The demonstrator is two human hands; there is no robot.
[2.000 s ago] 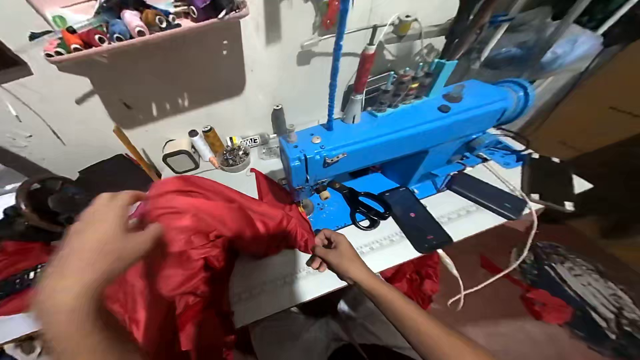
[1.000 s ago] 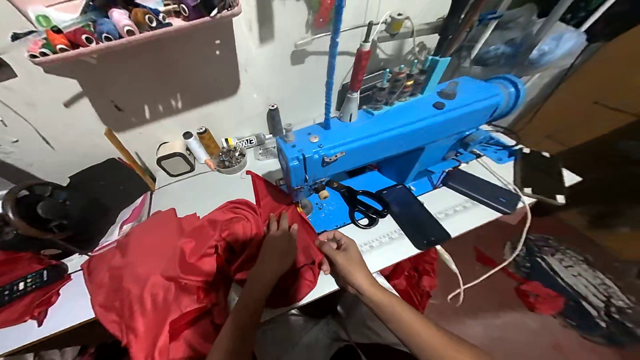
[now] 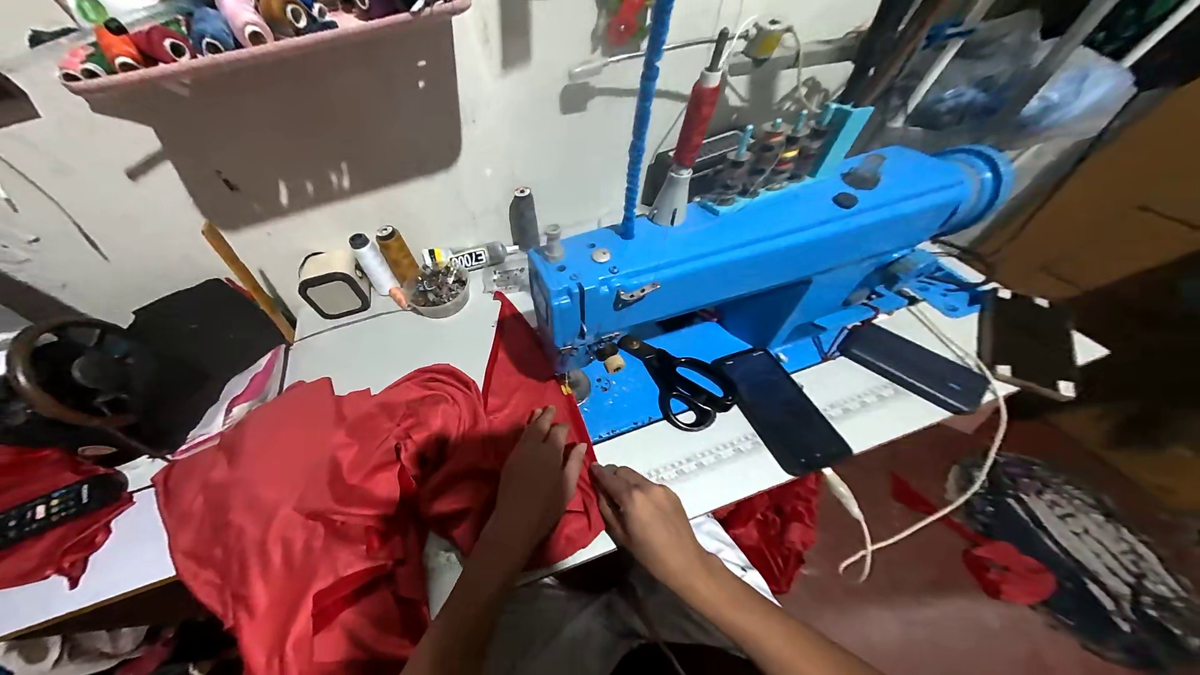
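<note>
Red satin-like fabric lies bunched over the left part of the white sewing table, and one pointed piece of it reaches to the needle area of the blue sewing machine. My left hand rests on this fabric with its fingers pressed down, just in front of the machine head. To its right, my right hand pinches the fabric's right edge between thumb and fingers. Black-handled scissors lie on the machine bed, right of the needle. Whether the needle is in the fabric cannot be told.
A dark smartphone lies beside the scissors, and a black oblong device farther right. Thread spools and a small bowl of metal bits stand near the wall. At the left are a remote control and a dark round-wheeled machine part. A white cord hangs at the right.
My left hand, two seconds ago raised at the far left over the bunched fabric, is now down beside my right hand. The bunched fabric lies lower and more spread out.
</note>
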